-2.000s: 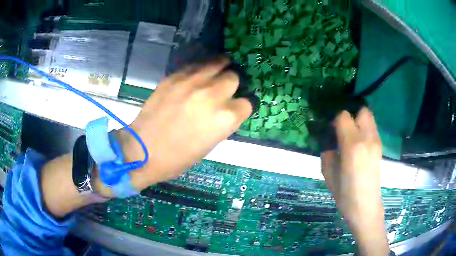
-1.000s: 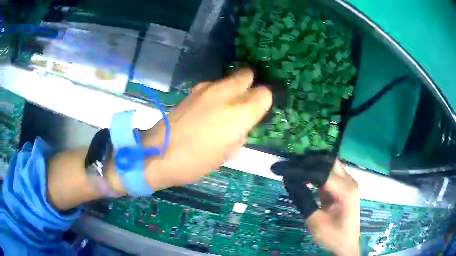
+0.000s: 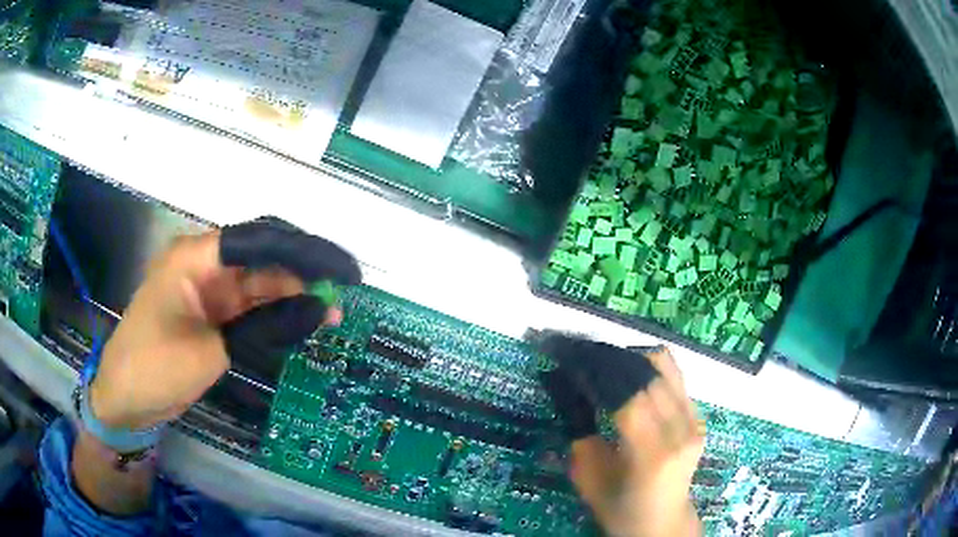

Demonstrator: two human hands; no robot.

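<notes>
A long dark-green printed circuit board point(image 3: 420, 441) lies in the conveyor rails. My left hand point(image 3: 236, 299), with black finger cots, is over the board's left end and pinches a small bright-green terminal block point(image 3: 324, 290) between thumb and fingertip. My right hand point(image 3: 620, 420), also in black cots, is over the middle of the board near its back edge; its fingertips are close together and whether they hold anything is hidden. A black parts bin point(image 3: 651, 329) heaped with green terminal blocks point(image 3: 683, 231) stands behind the rail.
The pale conveyor rail point(image 3: 420, 267) runs between bin and board. Behind it lie a work instruction sheet point(image 3: 247, 63), a blank card point(image 3: 425, 84) and a crumpled clear plastic bag point(image 3: 504, 126). A dark gap point(image 3: 100, 252) separates this board from another point(image 3: 21, 226) at far left.
My left hand has left the bin and moved left and down over the board with a terminal block. My right hand has moved left from the bin's front edge. The view has shifted.
</notes>
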